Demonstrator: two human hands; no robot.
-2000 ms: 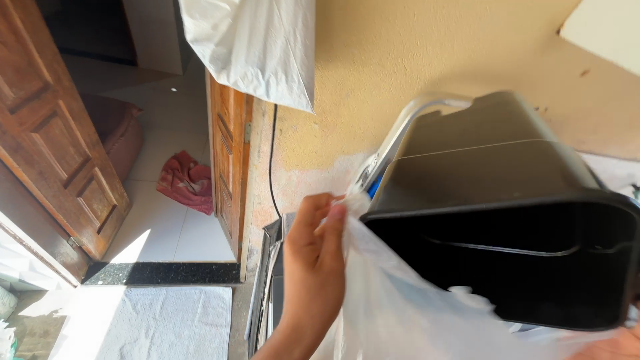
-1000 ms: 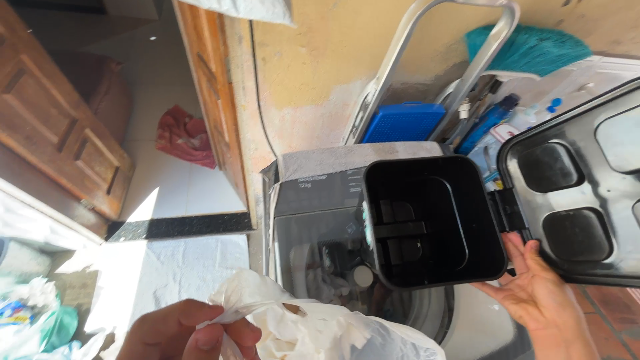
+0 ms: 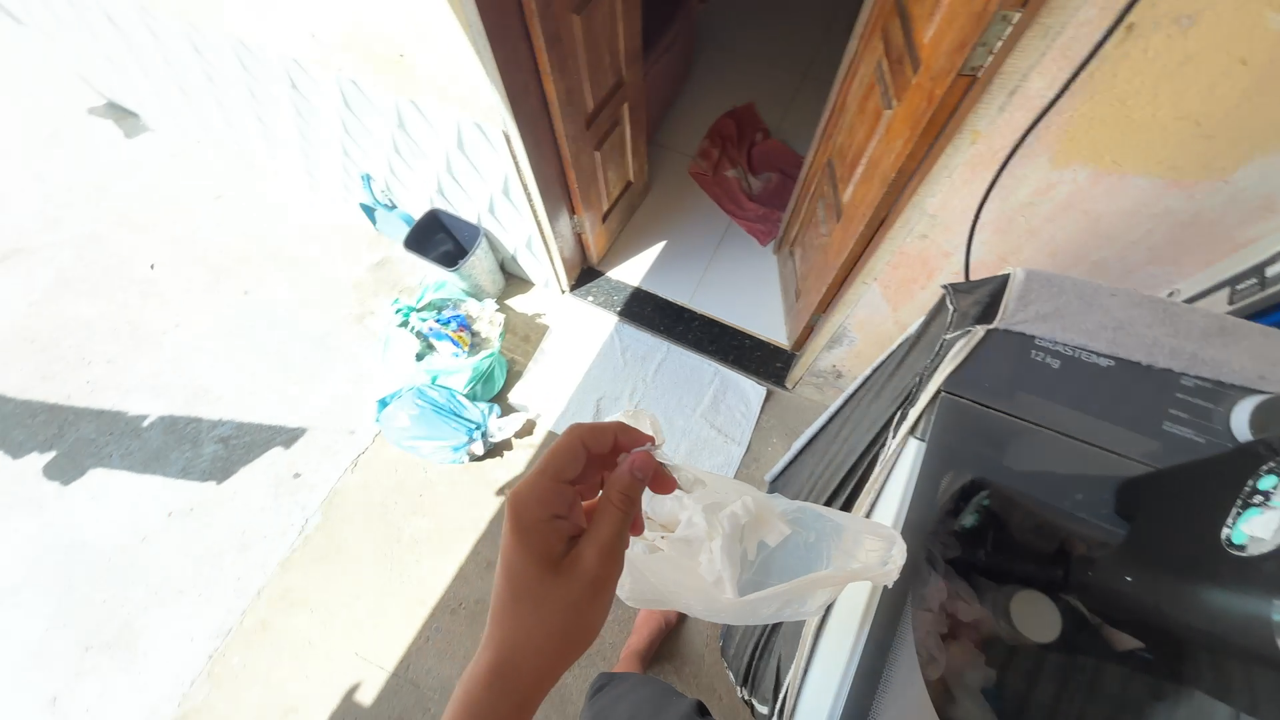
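Note:
My left hand (image 3: 580, 520) pinches the gathered top of a translucent white plastic bag (image 3: 760, 560), which holds crumpled white paper. The bag hangs beside the left edge of a top-loading Brastemp washing machine (image 3: 1050, 440). Part of a black plastic bin (image 3: 1190, 540) with a patterned sticker rests over the machine's dark lid at the right edge. My right hand is out of view.
Below on the left lie a tied blue bag (image 3: 435, 422) and a green bag of rubbish (image 3: 475, 370), beside a small grey bin (image 3: 455, 250). A white mat (image 3: 660, 390) lies before the open wooden doors (image 3: 860, 150); a red cloth (image 3: 750, 175) is on the tiles inside.
The white bag, earlier against the tilted black bin, is now apart from it in my left hand. My right hand, at the bin a second ago, has left view. The view has swung left.

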